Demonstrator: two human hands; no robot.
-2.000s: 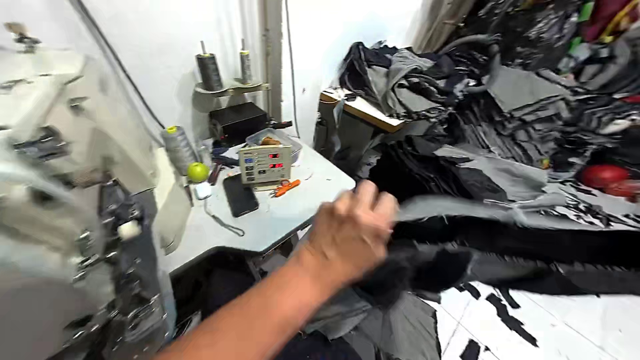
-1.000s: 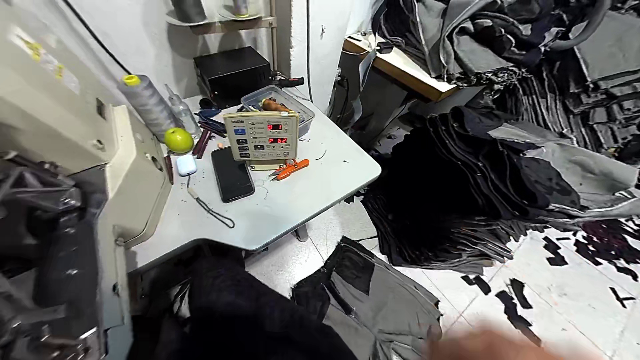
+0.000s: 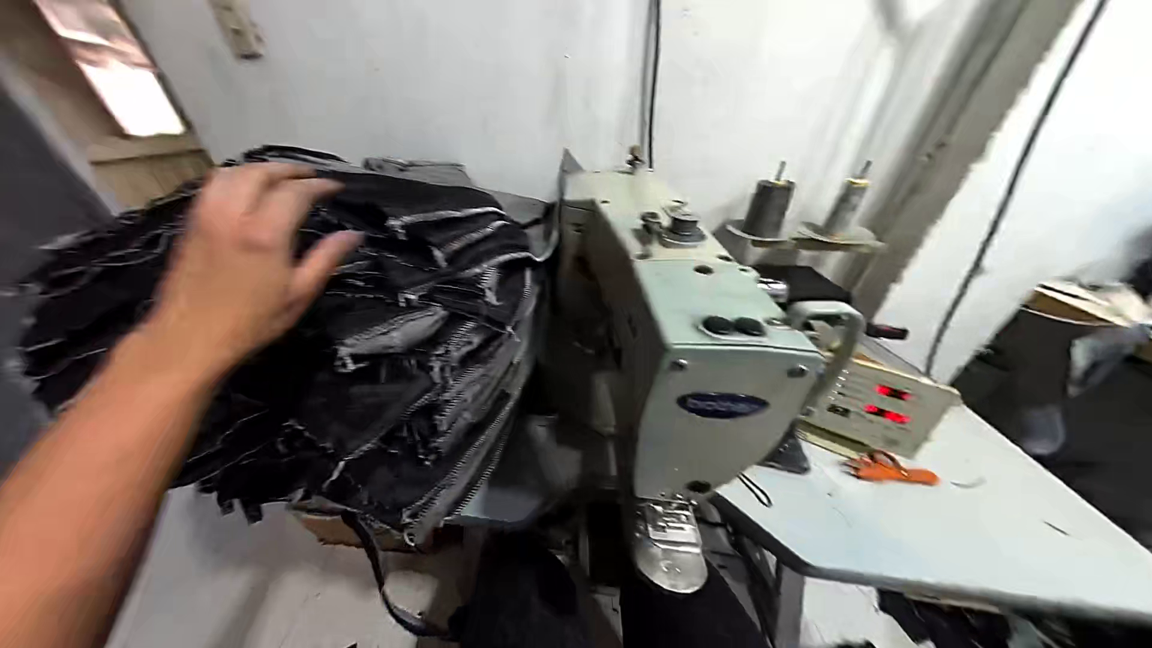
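My left hand (image 3: pixel 252 256) reaches over a tall pile of dark fabric pieces (image 3: pixel 387 360) with overlocked edges, at the left of the head view. Its fingers are apart, the thumb points right, and no piece is seen gripped; whether the fingertips touch the top layer cannot be told. Right of the pile stands a Brother industrial sewing machine (image 3: pixel 720 369), its metal clamp plate (image 3: pixel 670 549) low at the front. Black cloth (image 3: pixel 531 594) hangs beneath it. My right hand is out of view.
A control panel (image 3: pixel 877 405) with red digits and orange thread snips (image 3: pixel 891 470) rest on the white worktable (image 3: pixel 972 522). Thread cones (image 3: pixel 769 207) stand on a holder behind the machine. A wall runs behind the pile. A strap (image 3: pixel 387 576) dangles below the pile.
The view has swung far left, from the worktable and floor heaps to the machine and the fabric pile. My left hand has come into view over that pile.
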